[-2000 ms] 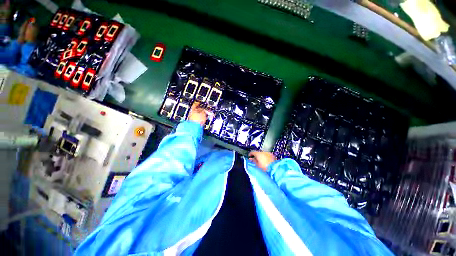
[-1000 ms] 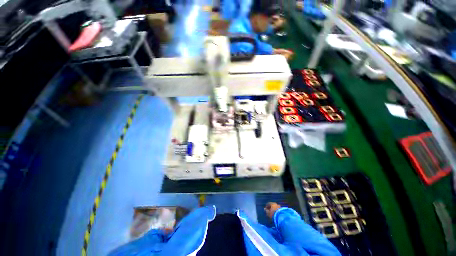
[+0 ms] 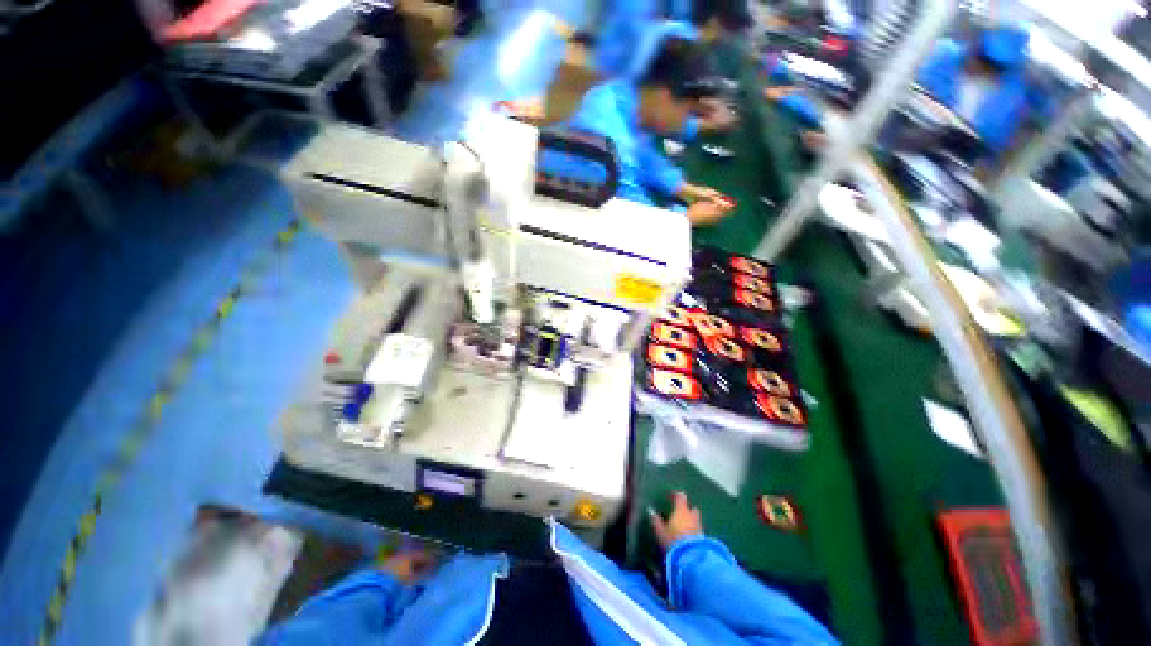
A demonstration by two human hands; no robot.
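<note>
A cream-white benchtop machine stands in front of me. A dark housing with a pale frame sits under the gantry on its right side. A white fixture with a blue knob is on its left side. My right hand is at the green bench's edge, right of the machine's front corner, fingers apart, with nothing visible in it. My left hand is low, below the machine's front edge; it is small and blurred, and its fingers and any content cannot be made out.
Red-framed housings lie in a black tray over crumpled plastic film. A loose red-framed housing lies on the green mat. A red tray is at right. A carton is on the floor. A person in blue sits behind the machine.
The view has swung from the bench trays to the machine; the pale-framed housings' tray has left view. My left hand has left that tray. My right hand now shows over the green bench edge.
</note>
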